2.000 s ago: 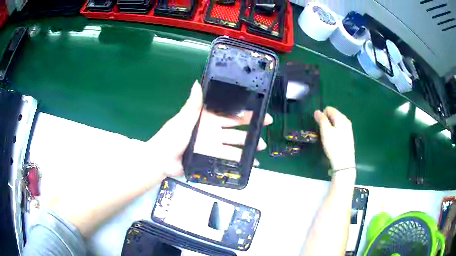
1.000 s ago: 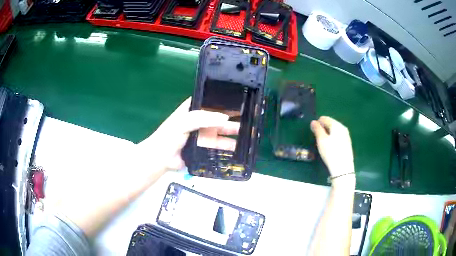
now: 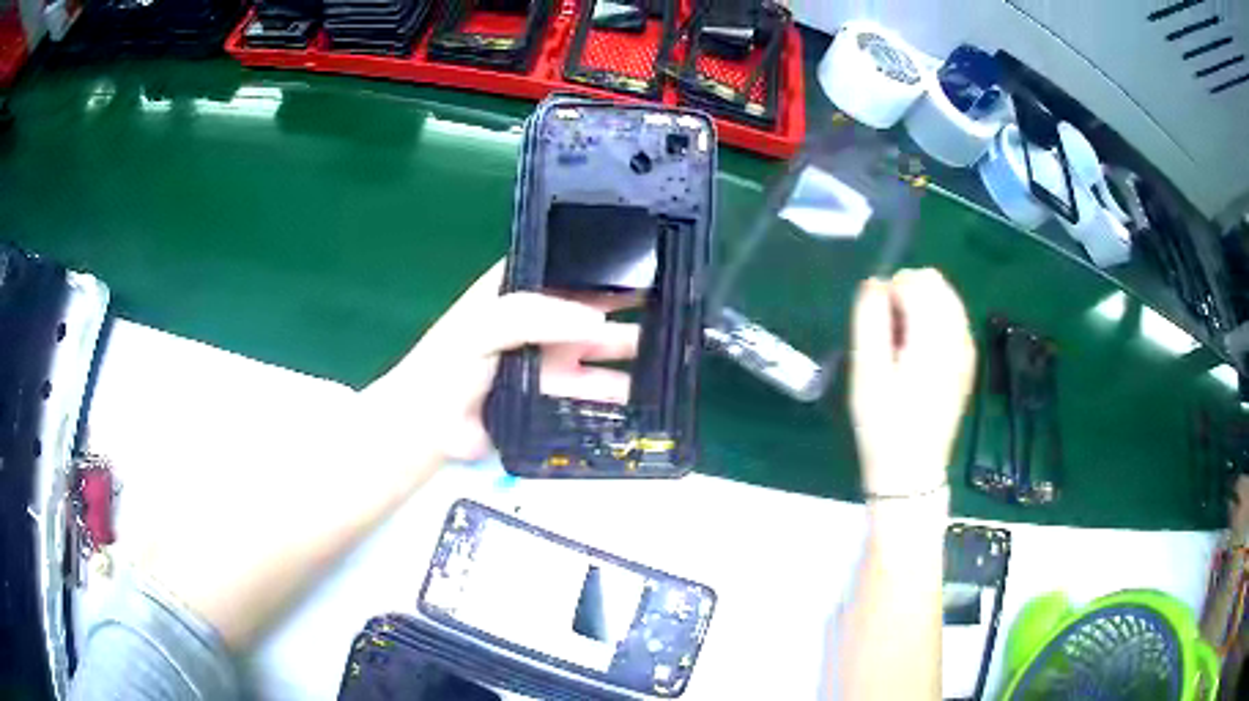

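My left hand [image 3: 548, 349] holds a stack of black phone middle frames [image 3: 610, 274] upright in the air, fingers showing through the window. My right hand [image 3: 911, 363] holds a single middle frame [image 3: 822, 260] by its right edge. This frame is blurred and tilted, with a bright reflection on its dark sheet. Another middle frame [image 3: 1016, 411] stands or lies on the green surface [image 3: 329, 233] to the right. A middle frame [image 3: 569, 603] lies on the white surface below, with a stack of frames [image 3: 411, 664] beside it.
A red tray [image 3: 548, 69] with frames and stacks is at the far side. Tape rolls [image 3: 877, 75] stand by the grey cabinet [image 3: 1096, 55]. A green fan [image 3: 1116, 651] is at lower right. Another frame [image 3: 975, 603] lies beside it on the white surface [image 3: 260, 397].
The single frame in my right hand has swung from upright to tilted, its top moving right. My left hand's stack has moved slightly left. The frames at right on the green surface have shifted left.
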